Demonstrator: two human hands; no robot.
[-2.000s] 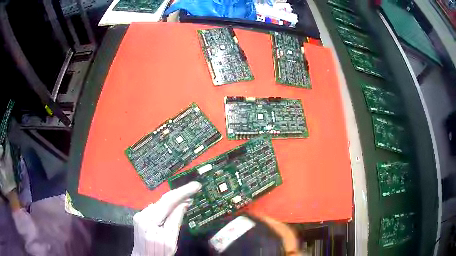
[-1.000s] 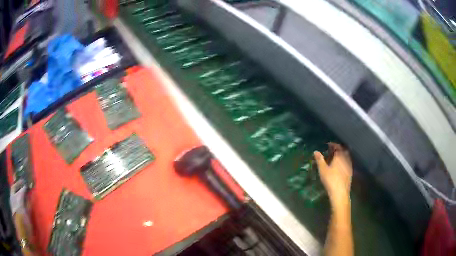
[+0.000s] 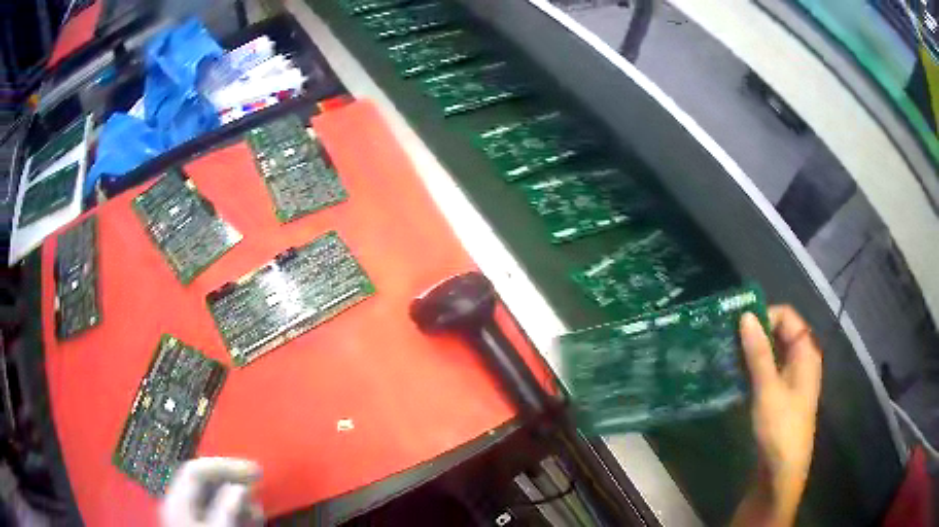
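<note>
A green circuit board (image 3: 659, 360) is held up by its right end in my bare right hand (image 3: 788, 376), over the conveyor and its pale rail. The board is slightly blurred. My left hand (image 3: 214, 494), in a white glove, is at the bottom edge, partly cut off, beside the lower end of a circuit board (image 3: 170, 407) on the red-orange mat (image 3: 360, 381). Its fingers look curled; whether it touches that board is unclear. Several other boards lie on the mat, one near its middle (image 3: 290, 293).
A black handheld scanner (image 3: 453, 306) lies at the mat's right edge. Several boards (image 3: 577, 201) lie in file on the dark green conveyor (image 3: 453, 129). A black tray at the back holds blue plastic (image 3: 170, 93) and white items. A tiny pale piece (image 3: 345, 424) lies on the mat.
My right hand has lifted a board from the conveyor. My view has turned right since the first frame. The board my left hand held then is no longer in it; the gloved hand shows at the bottom.
</note>
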